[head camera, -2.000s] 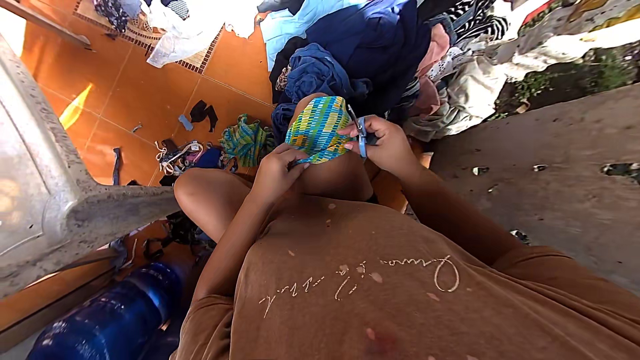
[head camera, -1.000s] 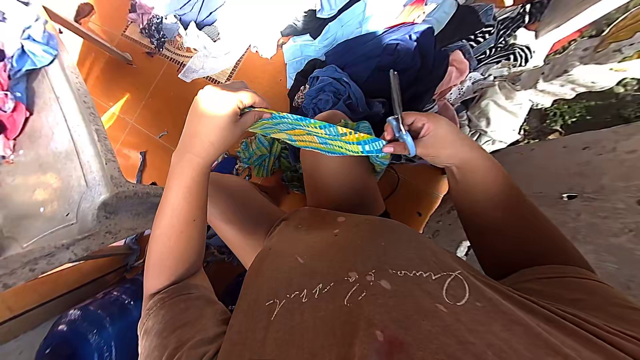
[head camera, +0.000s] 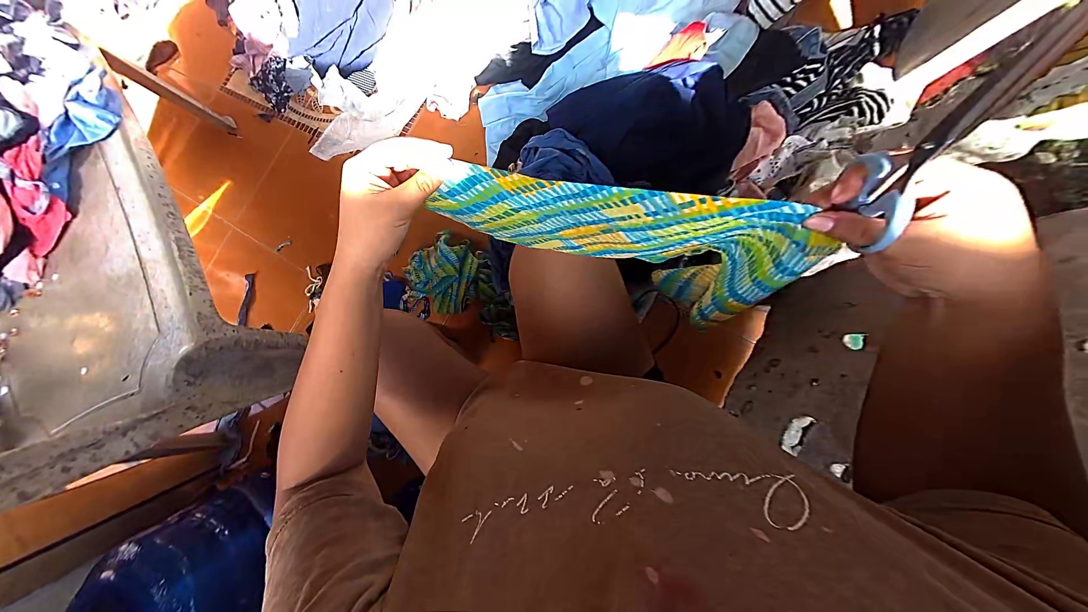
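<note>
A blue, green and yellow patterned cloth (head camera: 595, 219) is stretched between my two hands above my knees. My left hand (head camera: 387, 191) pinches its left end between thumb and fingers. At the other end, my right hand (head camera: 926, 225) grips the cloth with thumb and fingertips and also holds scissors (head camera: 888, 208) by their light blue handles, the dark blades pointing up and to the right. Part of the cloth hangs in a fold near my right hand. Another piece of similar patterned cloth (head camera: 446, 272) lies lower down, beyond my left knee.
Piled clothes, including dark blue fabric (head camera: 654, 123) and striped fabric (head camera: 841, 93), lie ahead. A worn plastic chair (head camera: 93, 314) stands at the left with garments (head camera: 34, 195) beyond it. Orange floor tiles (head camera: 255, 212) show between. A large blue bottle (head camera: 183, 552) is at the lower left.
My hands have moved apart from close together over my knee, and the cloth is now drawn out between them. The scissors have swung to the right with my right hand.
</note>
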